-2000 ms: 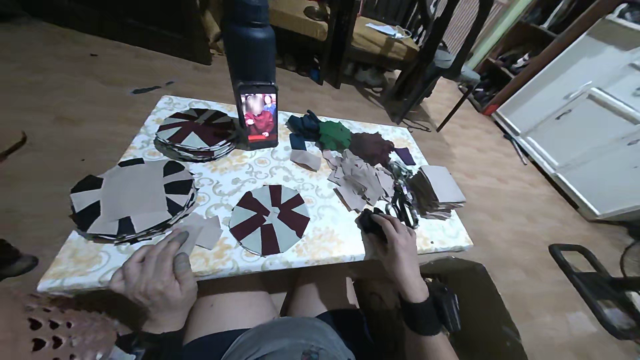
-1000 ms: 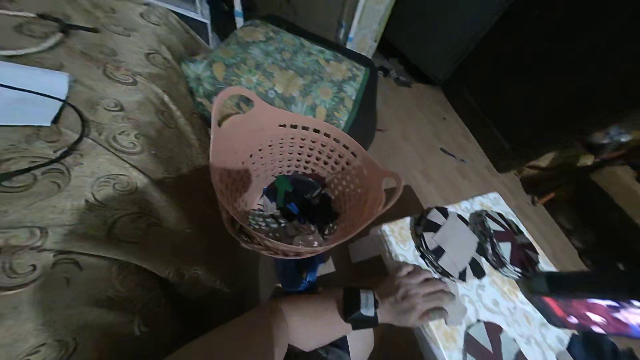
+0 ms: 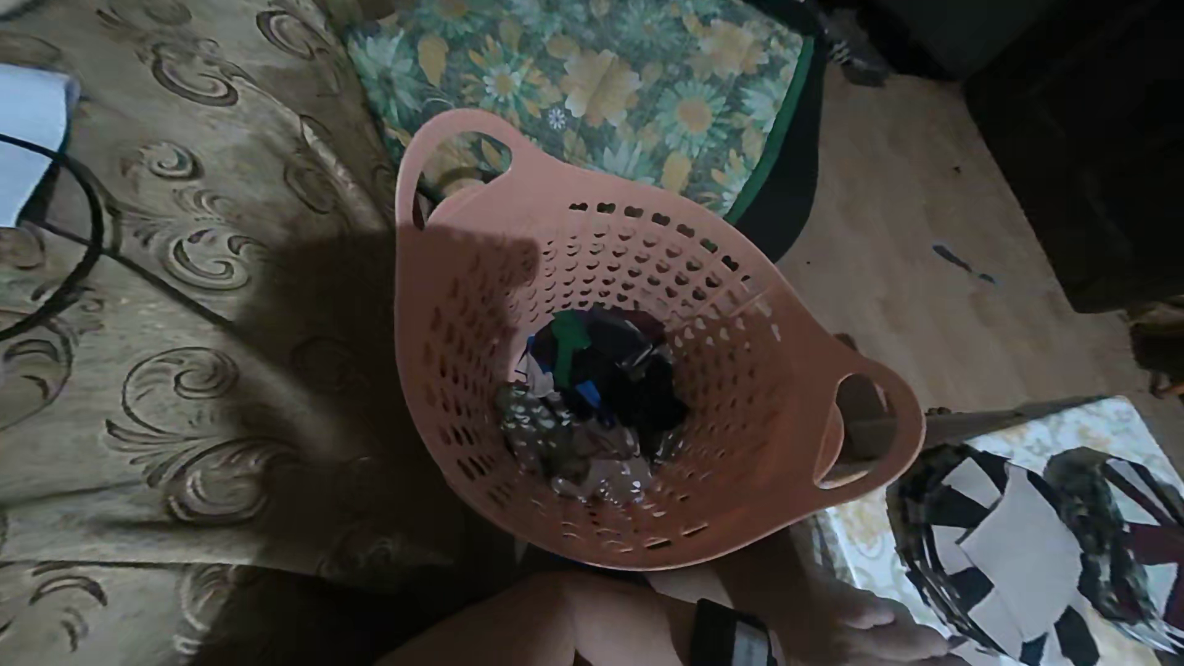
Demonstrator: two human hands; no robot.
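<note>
My left hand (image 3: pixel 879 629) is at the bottom right, with a black band on its wrist, by the near edge of a table (image 3: pixel 1091 421) covered in a floral pattern. The frame cuts it off, so what its fingers hold or touch is unclear. On the table, just beyond it, lies a stack of round black-and-white fabric pieces (image 3: pixel 962 499) topped by a plain pale cloth piece (image 3: pixel 1027 555). A second stack with maroon wedges (image 3: pixel 1152 541) stands beside it. My right hand is out of view.
A pink perforated plastic basket (image 3: pixel 768 398) fills the middle, holding crumpled fabric scraps (image 3: pixel 601 370) and clear plastic (image 3: pixel 610 476). Behind it is a flower-patterned cushion (image 3: pixel 601 83). Patterned brown fabric (image 3: pixel 194 370) covers the left, crossed by a black cable (image 3: pixel 92 222).
The view has swung left from the table to the basket, then closer over it. My right hand, on dark scraps two seconds ago, has left the view.
</note>
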